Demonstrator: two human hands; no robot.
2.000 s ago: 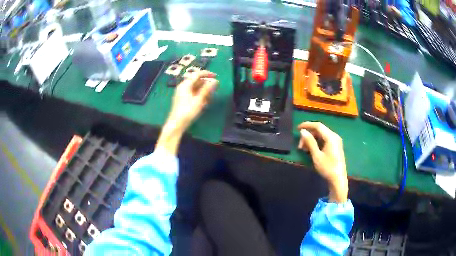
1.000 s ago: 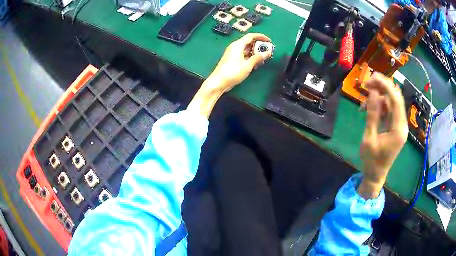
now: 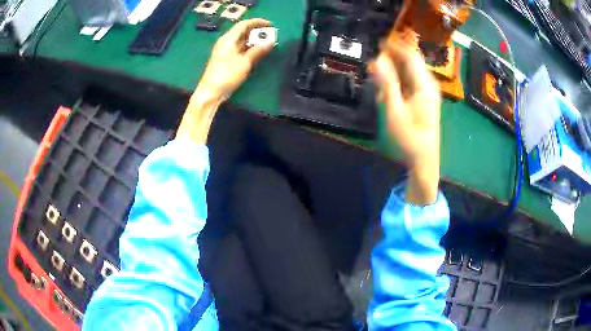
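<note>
A small square camera module [image 3: 262, 37] with a pale face and dark round centre is held at the fingertips of my left hand [image 3: 228, 61], left of the black press fixture [image 3: 330, 119]. A white square block [image 3: 346, 46] sits on the fixture just above its coppery nest [image 3: 340, 66]. My right hand [image 3: 408, 90] is raised at the fixture's right side, blurred, with its fingers apart; I see nothing in it. The upper part of the fixture is cut off by the picture's top edge, and its red handle does not show.
Modules [image 3: 233, 11] and a flat black device [image 3: 162, 26] lie at the back left. An orange fixture [image 3: 453, 81], small black fixture [image 3: 490, 87] and blue-and-white box [image 3: 558, 139] stand right. The red-rimmed left tray [image 3: 26, 187] and right tray [image 3: 472, 291] are below the bench.
Since two seconds ago, my left hand has picked up a module from beside the cluster and holds it nearer the fixture. My right hand has risen beside the fixture. The view has shifted.
</note>
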